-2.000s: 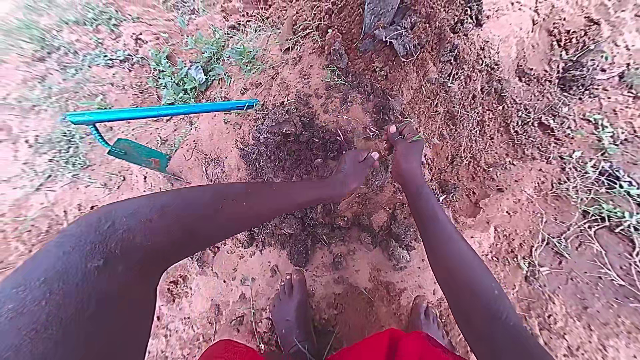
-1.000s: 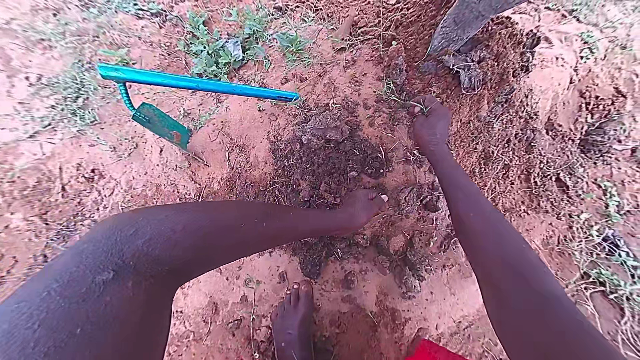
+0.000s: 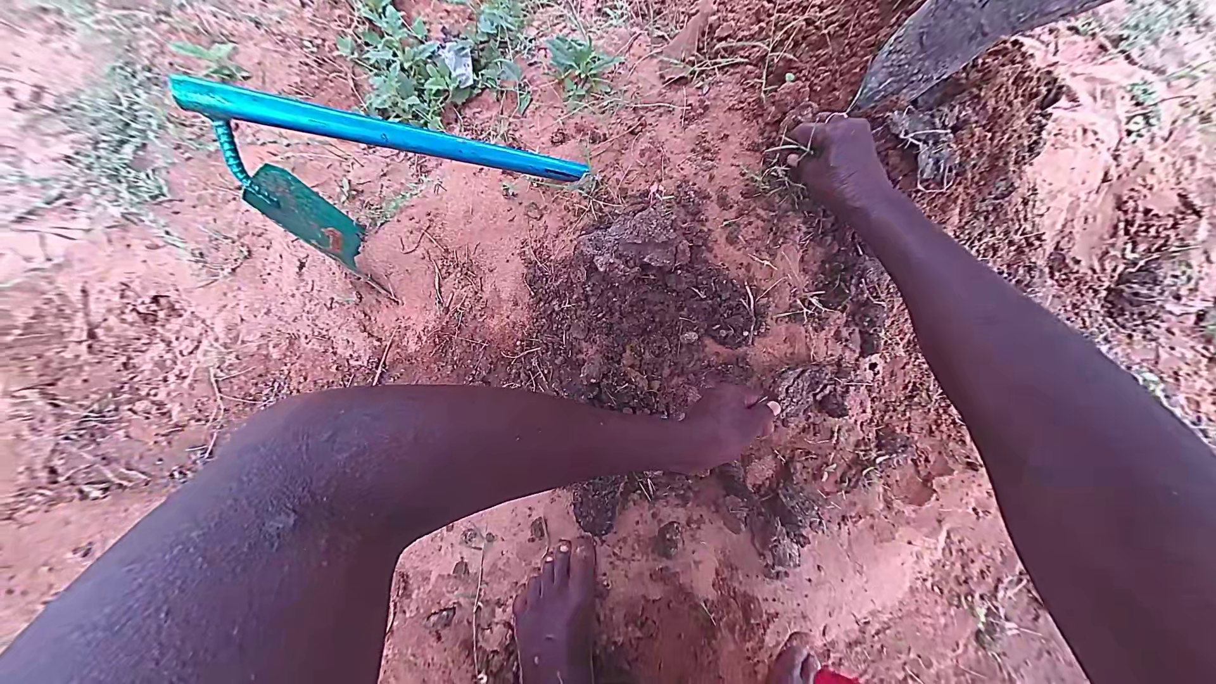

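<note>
Over the dark clumpy soil [image 3: 646, 294] at the middle, my left hand [image 3: 727, 427] is low with its fingers curled; what lies inside them is hidden. My right hand [image 3: 836, 157] is closed on thin grass stems [image 3: 793, 152] at the upper right, near the end of a weathered grey piece of wood [image 3: 936, 47]. A hoe lies at the upper left, with a blue handle [image 3: 380, 128] and a green metal blade [image 3: 304, 214]; neither hand touches it.
My bare foot [image 3: 559, 608] stands on reddish soil at the bottom, with part of the other foot [image 3: 793, 660] to its right. Green weeds [image 3: 408, 71] grow behind the hoe handle. Dark clods [image 3: 784, 522] lie near my left hand.
My right hand has moved up and away from my left hand, toward the grey wood. The view has shifted to the right.
</note>
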